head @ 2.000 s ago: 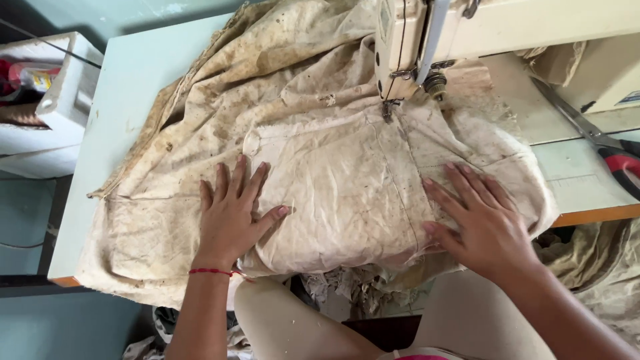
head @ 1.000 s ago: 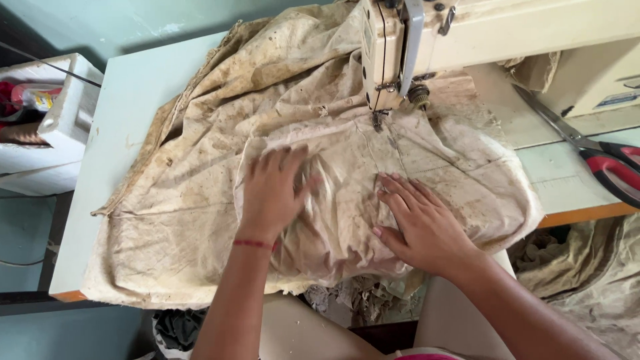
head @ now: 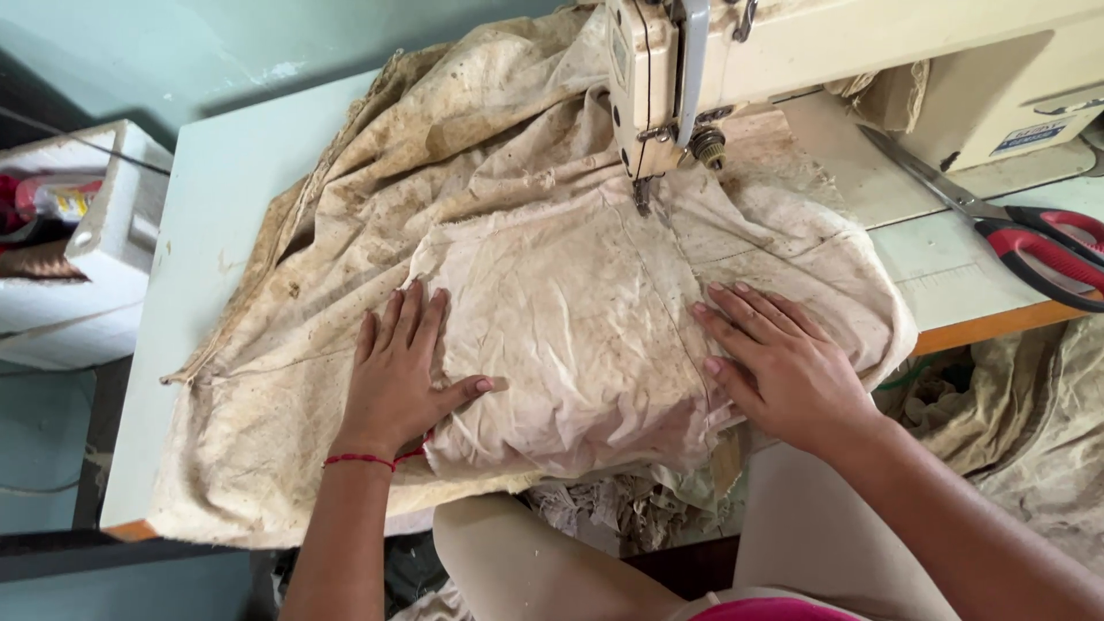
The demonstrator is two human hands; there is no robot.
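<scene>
A stained cream canvas cloth (head: 285, 431) covers much of the sewing table, with a roughly rectangular fabric patch (head: 552, 319) lying on it. My left hand (head: 401, 379) rests flat at the patch's left edge, fingers spread, a red string bracelet at the wrist. Palm down, my right hand (head: 776, 362) presses the cloth to the right of a stitched seam. Beyond both hands, the needle and presser foot (head: 641, 194) of a cream sewing machine (head: 828, 52) stand over the patch's far edge. Whether the foot is down on the fabric, I cannot tell.
Scissors with red and black handles (head: 1035, 241) lie on the table's right side. A white foam box (head: 112, 216) holding several items stands at the left. Below the right table edge (head: 1000, 328) hangs more canvas (head: 1035, 405); fabric scraps (head: 612, 513) are under the front edge.
One second ago my hands were closer together on the patch, the left one blurred; now they are farther apart, at its sides. The patch lies flatter under them.
</scene>
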